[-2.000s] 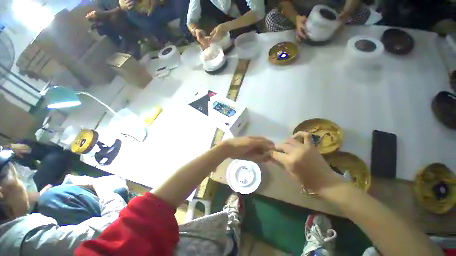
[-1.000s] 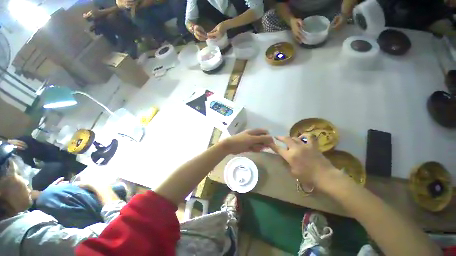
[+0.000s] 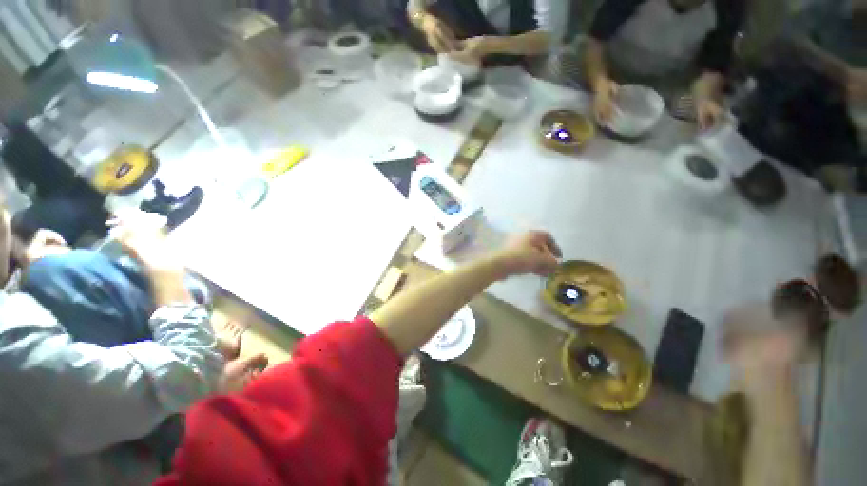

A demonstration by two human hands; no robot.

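Two yellow-gold bowls, an upper one [image 3: 601, 302] and a lower one [image 3: 623, 384], sit side by side near the board edge, each with a dark part with a white spot inside. My left hand [image 3: 532, 254] is at the upper bowl's far-left rim with its fingertips together; whether they hold something small is unclear. My right hand [image 3: 765, 342] is strongly blurred at the right, away from these bowls, above a third gold bowl [image 3: 730, 441] partly hidden by my forearm. Its fingers and any held item cannot be made out.
A black phone-like rectangle [image 3: 679, 349] lies right of the bowls. A white ringed disc [image 3: 451, 334] is partly behind my left forearm. A console carton [image 3: 443, 201] stands beyond. Dark bowls [image 3: 837, 283] are at the far right. A curled wire [image 3: 547, 372] lies on the board. Other people's hands work opposite.
My hands, earlier together left of the bowls, are now apart; my right hand has swung far right. Both nearby bowls are uncovered. The camera view has shifted and tilted.
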